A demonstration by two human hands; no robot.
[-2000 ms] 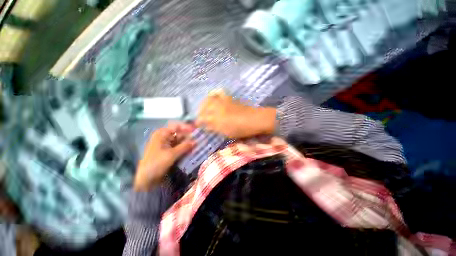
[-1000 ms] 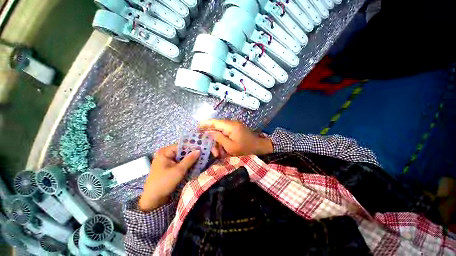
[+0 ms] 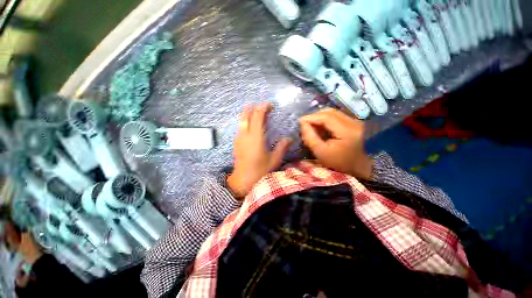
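My left hand [image 3: 254,148] is over the bubble-wrapped worktop in front of my lap, fingers spread and apparently empty. My right hand [image 3: 337,139] is just right of it, fingers curled, beside the near end of the row of open fans. Blur hides whether it holds anything small. No perforated sheet shows now. A single mint fan [image 3: 139,138] lies left of my left hand, its grille up and its white handle pointing right. The open fans [image 3: 344,93] lie side by side at upper right, with boards and red wires showing.
Jumbled fans with grilles [image 3: 127,189] lie at left. A loose heap of small teal pieces [image 3: 137,81] is at upper left, beside the conveyor's pale curved edge [image 3: 111,49]. Another person's hand [image 3: 26,247] shows at the lower left rim.
The perforated sheet that was in my hands is out of sight. My hands have moved apart, and my left hand has opened. The camera view has shifted, so the fans appear further right.
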